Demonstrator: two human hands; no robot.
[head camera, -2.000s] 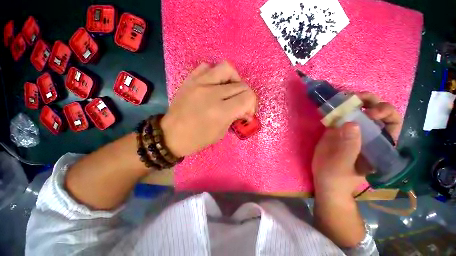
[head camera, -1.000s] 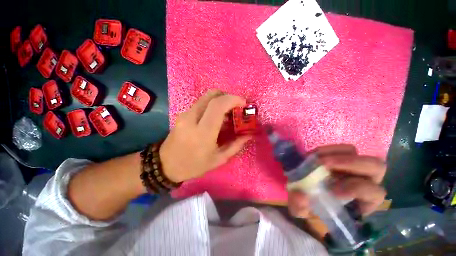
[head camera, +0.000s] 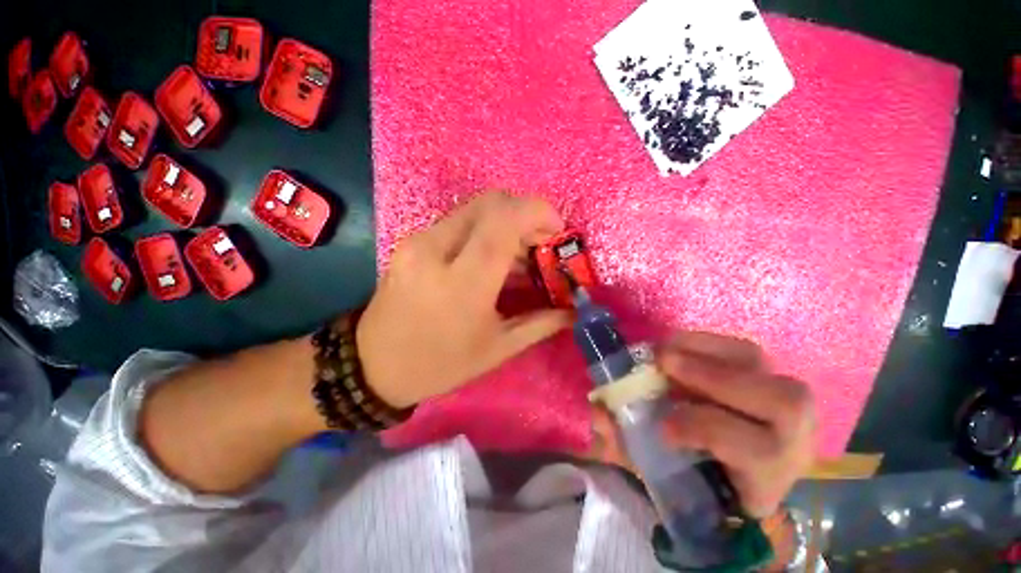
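Observation:
My left hand (head camera: 448, 297) holds a small red plastic housing (head camera: 551, 266) by its sides, between thumb and fingers, over the pink mat (head camera: 481, 101). The housing's open side faces up and shows a small dark component inside. My right hand (head camera: 728, 420) grips the dispensing syringe (head camera: 661, 453), a clear barrel with dark contents, a cream tape band and a green cap. The syringe's dark tip points into the housing from its lower right edge. Whether the tip touches the inside cannot be told.
Many red housings (head camera: 296, 84) lie in a loose group on the dark green bench at left, with a crumpled clear film (head camera: 47, 291) below them. A white card with black specks (head camera: 694, 90) lies on the mat. White paper (head camera: 980, 285) and a dark round part (head camera: 991, 431) are at right.
My left hand has turned from palm down to holding the housing open side up. My right hand has brought the syringe from the right, down and left, to the housing.

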